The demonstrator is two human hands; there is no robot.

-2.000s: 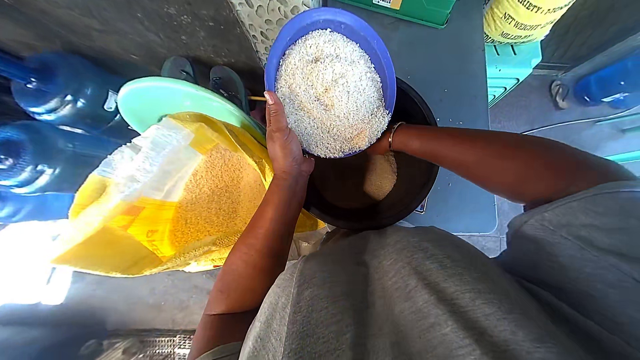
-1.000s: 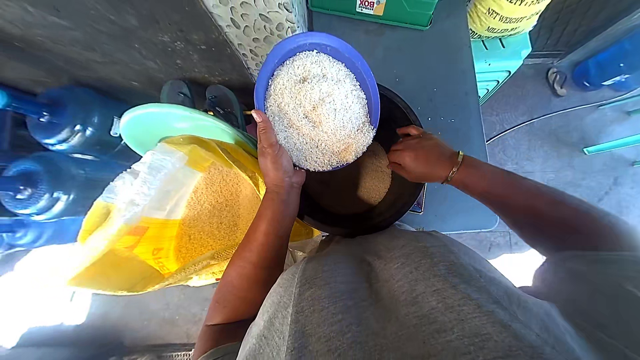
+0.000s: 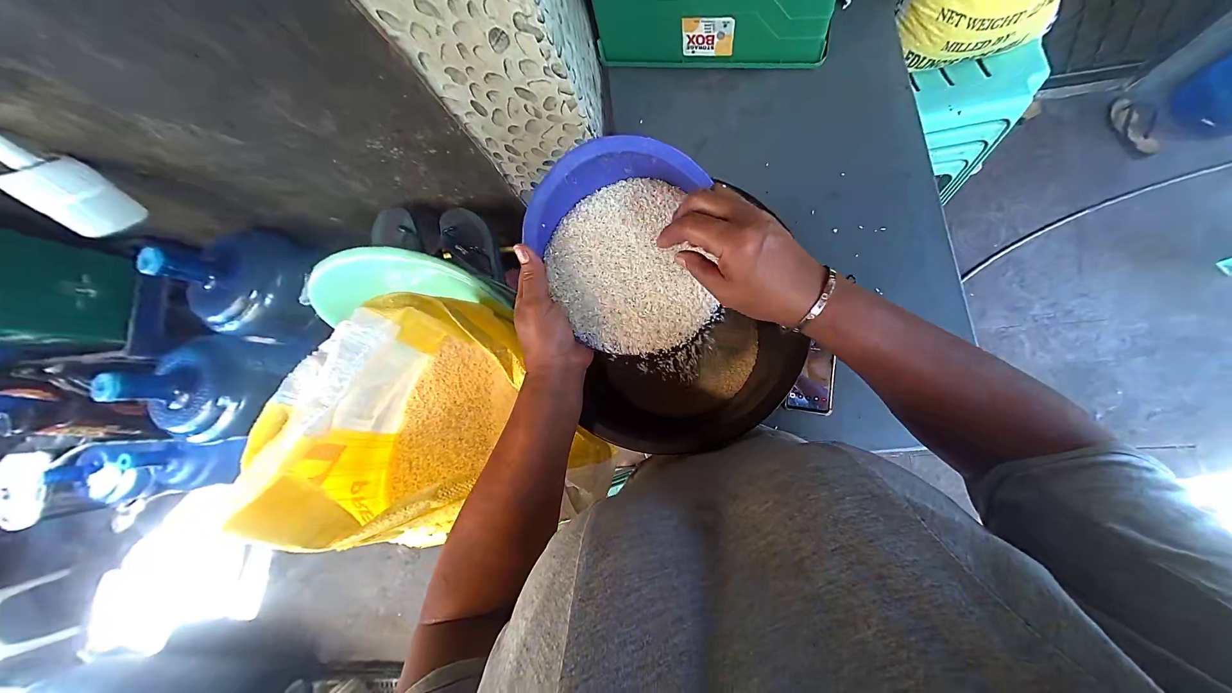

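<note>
My left hand (image 3: 549, 322) grips the left rim of a blue plastic bowl (image 3: 568, 188), its thumb along the outside. White grain (image 3: 626, 265), which looks like rice, fills much of the bowl. At the bowl's right side my right hand (image 3: 736, 255) touches the grain with curled fingers; whether it holds any cannot be told. Grains fall over the bowl's lower edge into a black round basin (image 3: 664, 423) beneath. Brownish grain (image 3: 730, 361) lies inside that basin, which the bowl partly covers.
A yellow sack of tan grain (image 3: 452, 414) and a light green lid or basin (image 3: 395, 279) are at left. On the grey table (image 3: 866, 144) are a green storage box (image 3: 712, 34) and a phone (image 3: 813, 385). Blue water jugs (image 3: 207, 385) lie farther left; a yellow sack (image 3: 972, 29) stands upper right.
My right hand has moved from the black basin up to the grain in the blue bowl. Grains now fall from the bowl's lower edge. My left hand still holds the bowl.
</note>
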